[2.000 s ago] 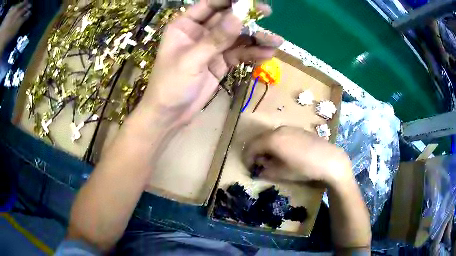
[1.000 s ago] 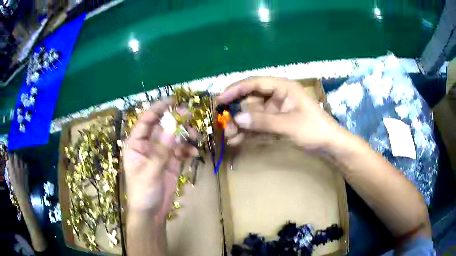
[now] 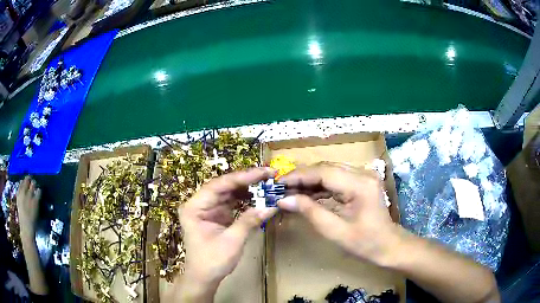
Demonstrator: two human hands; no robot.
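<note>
My left hand (image 3: 222, 219) holds a white housing (image 3: 259, 194) between thumb and fingers above the divide between the middle and right trays. My right hand (image 3: 349, 207) grips a small black part (image 3: 274, 190) against the housing's right side; the two pieces touch. The orange piece (image 3: 282, 165) shows just behind the fingertips at the far left of the right tray. Gold contacts with dark leads lie heaped in the middle tray (image 3: 172, 201) and the left tray (image 3: 112, 219). More black parts (image 3: 343, 295) lie at the near end of the right tray.
A clear bag of white housings (image 3: 444, 207) with a paper slip lies right of the trays. The green conveyor (image 3: 237, 77) runs behind them. A blue sheet (image 3: 65, 106) with white pieces is at far left. Another person's hand (image 3: 26, 204) is at the left edge.
Both hands have come together, bringing the black part to the white housing. The orange piece now shows behind the fingers. The view has shifted, showing more of the conveyor.
</note>
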